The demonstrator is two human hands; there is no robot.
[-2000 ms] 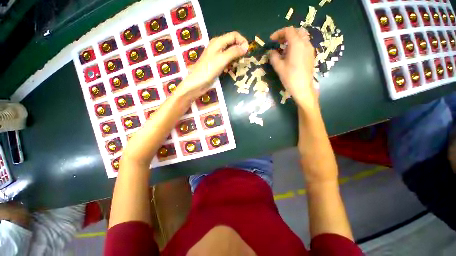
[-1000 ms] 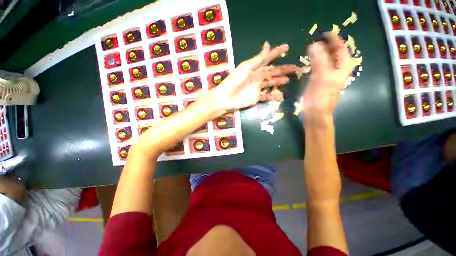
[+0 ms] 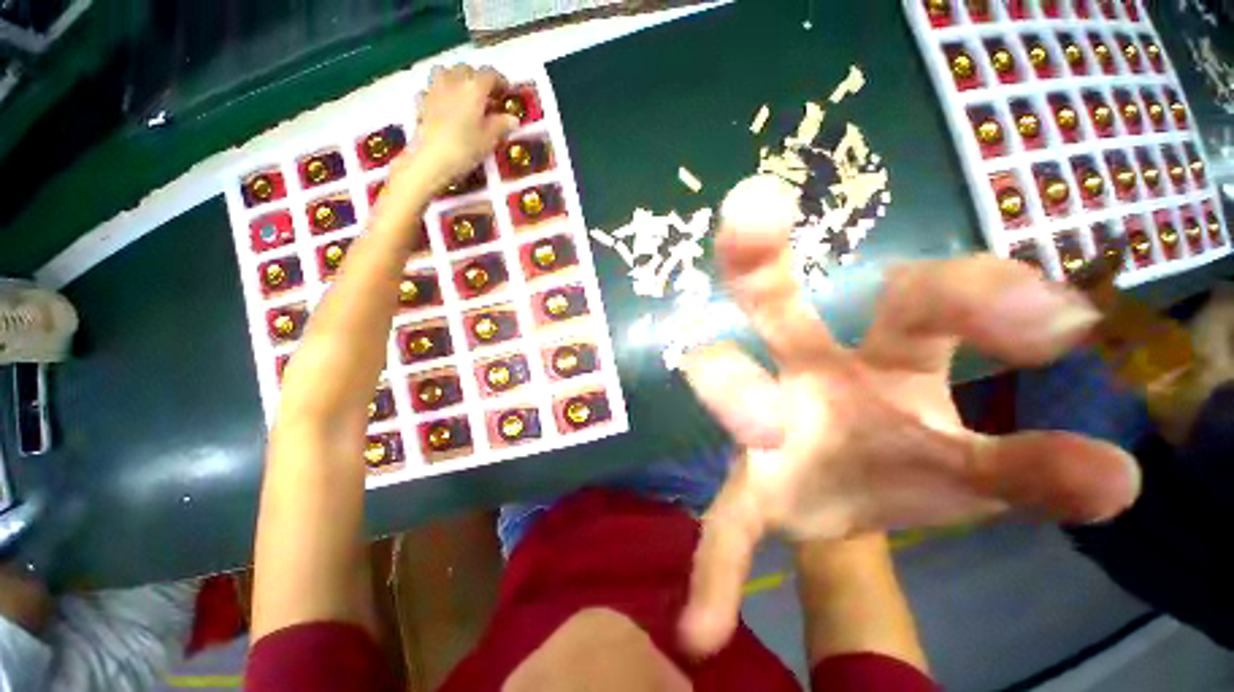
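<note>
The white parts tray (image 3: pixel 605 392) lies left of centre, with red-and-black units in its pockets. Each shows a gold disc, except one plain red unit (image 3: pixel 272 231) with a grey spot near the upper left. My left hand (image 3: pixel 464 119) is at the tray's far edge, fingers curled down by the units near the upper right corner; whether it grips one cannot be told. My right hand (image 3: pixel 866 406) is raised close to the camera, fingers spread, empty. Cream strips (image 3: pixel 663 250) and small dark pieces (image 3: pixel 820 173) lie loose right of the tray, partly behind my right hand.
Another filled tray (image 3: pixel 977 169) stands at the right, with a person's hand (image 3: pixel 1144 338) by its near edge. A small cream fan (image 3: pixel 38 322) and a dark phone (image 3: pixel 33 406) are at the left. A pale stack edge (image 3: pixel 528 14) shows at the far side.
My left hand has moved from near the loose pieces to the tray's far edge. My right hand has left the pile, risen towards the camera and opened.
</note>
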